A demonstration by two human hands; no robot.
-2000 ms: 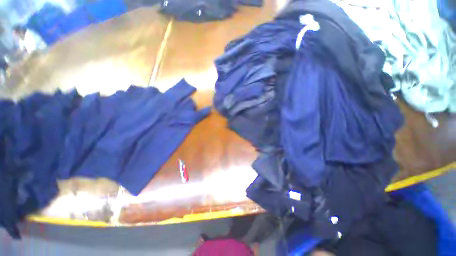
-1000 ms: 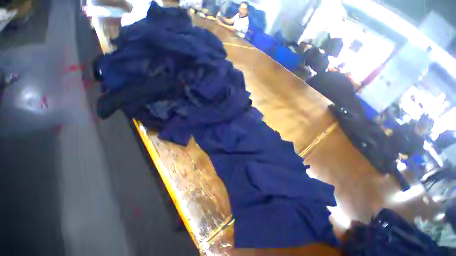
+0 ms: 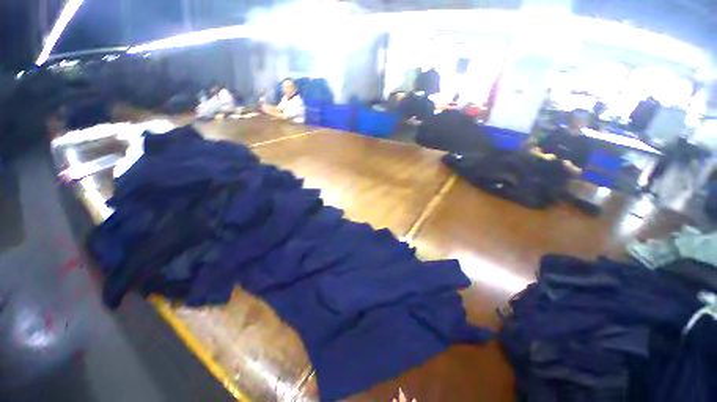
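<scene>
Navy garments (image 3: 362, 290) lie overlapped in a long row on the brown table, their near end at the lower middle. They run back into the left garment pile (image 3: 189, 212), a loose navy and dark heap. The right garment pile (image 3: 590, 322), dark bundled cloth, is cut off by the lower right corner; a pale tie strip (image 3: 702, 312) shows on it. A small pinkish-orange tip (image 3: 401, 396) shows at the bottom edge; I cannot tell whether it is a fingertip or a thing on the table. Neither of my hands can be made out.
The brown table (image 3: 354, 169) has a yellow-taped edge (image 3: 196, 345) at lower left. Black garments (image 3: 511, 174) lie on its far right side. Pale green cloth (image 3: 684, 247) is beyond the right pile. Two people (image 3: 291, 102) are at the far end, and another person (image 3: 570, 145) is beyond the black garments.
The view has swung left, then lifted and turned partly back right. The far workshop and more of the right pile now show. The garments on the table look unmoved.
</scene>
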